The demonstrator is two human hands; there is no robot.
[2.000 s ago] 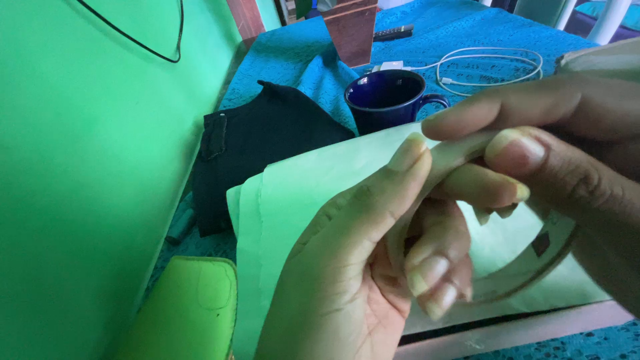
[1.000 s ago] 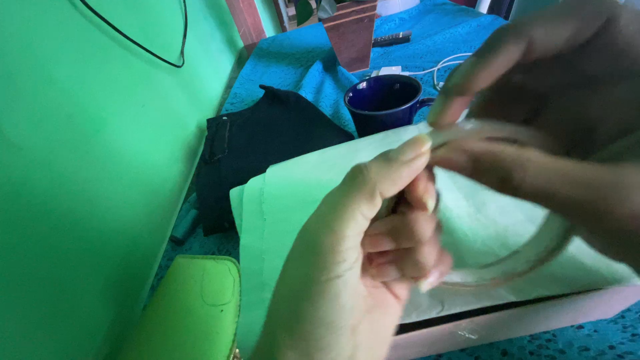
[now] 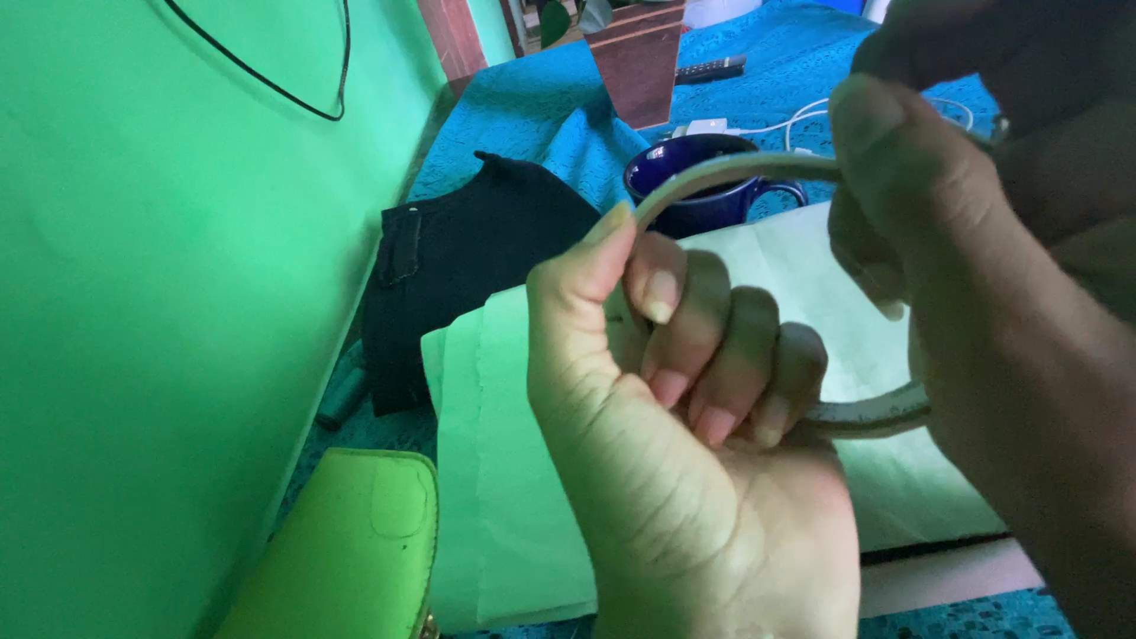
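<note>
A thin, pale ring, perhaps a nearly used tape roll (image 3: 741, 169), is held up above sheets of pale paper (image 3: 524, 497). My left hand (image 3: 692, 426) grips its left side between thumb and index finger, with the other fingers curled inside toward the palm. My right hand (image 3: 967, 204) is at the ring's upper right, the thumb over the band; its other fingers are partly in shadow. The hands hide parts of the ring. Behind it a dark blue mug (image 3: 710, 209) stands close to the paper's far edge.
Black folded cloth (image 3: 479, 266) lies left of the mug, near the green wall (image 3: 177, 266). A yellow-green case (image 3: 355, 541) is at the lower left. Farther back on the blue tablecloth (image 3: 524, 98) are a wooden holder (image 3: 637, 71), a remote control (image 3: 712, 70) and a white charger (image 3: 706, 129).
My right hand has moved away from my left thumb toward the upper right, and more of the ring's upper band shows between the hands. My left hand still grips the ring.
</note>
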